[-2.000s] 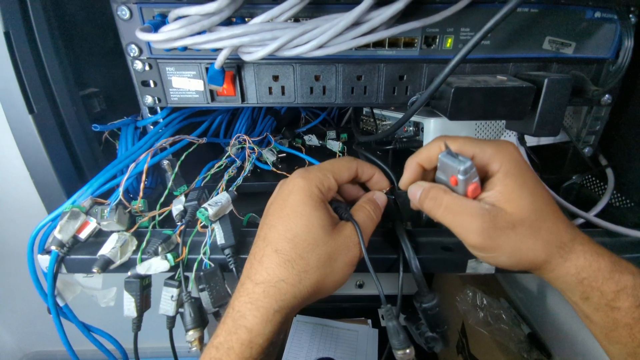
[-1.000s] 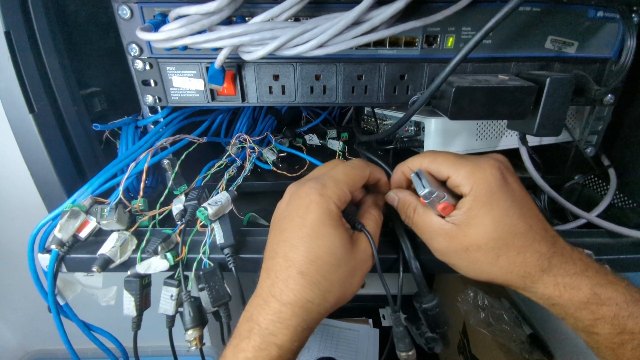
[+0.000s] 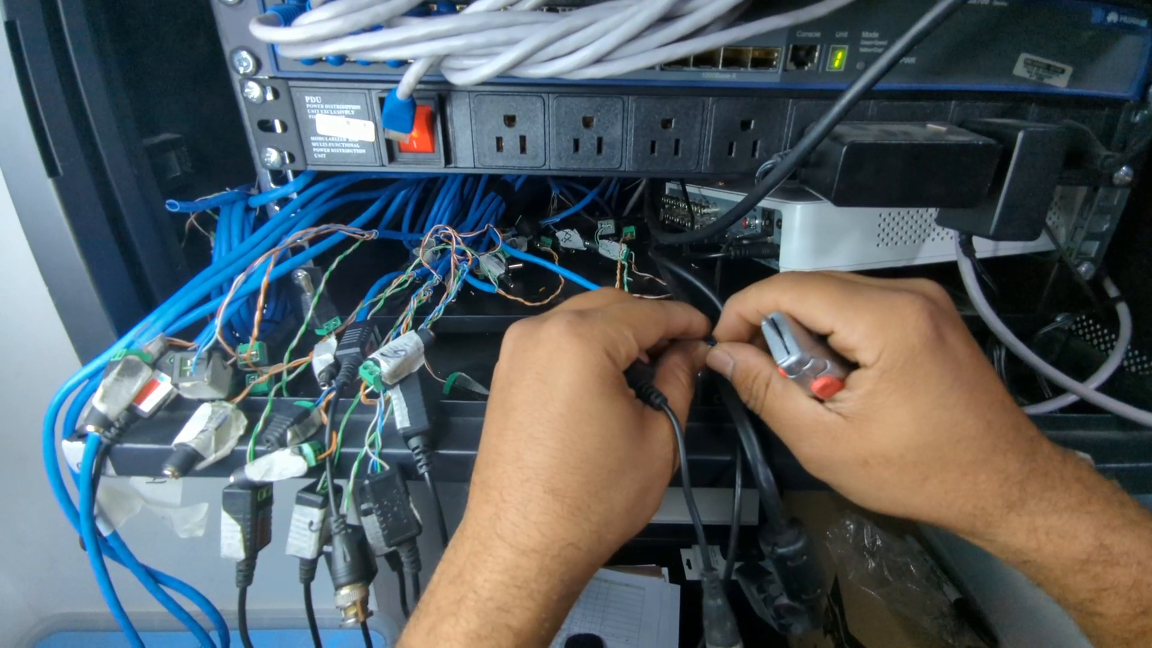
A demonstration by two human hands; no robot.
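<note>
My left hand is closed around a black cable connector, whose thin black lead hangs down below it. The fingertips of my right hand meet those of my left at a small dark piece, mostly hidden. Tucked in my right hand is a small grey tool with red parts, its exact kind unclear. Left of my hands, several black video baluns with green terminal blocks and coloured twisted wires hang over the black shelf edge. A BNC connector dangles among them.
Above is a power distribution unit with a red switch, beneath a network switch and bundled grey cables. Black power adapters jut out at right, before a white device. Blue cables loop down at left. Papers lie below.
Since the oldest frame, my right hand has moved left against my left hand, and the grey and red tool in it has turned. The fingertips of both hands now meet.
</note>
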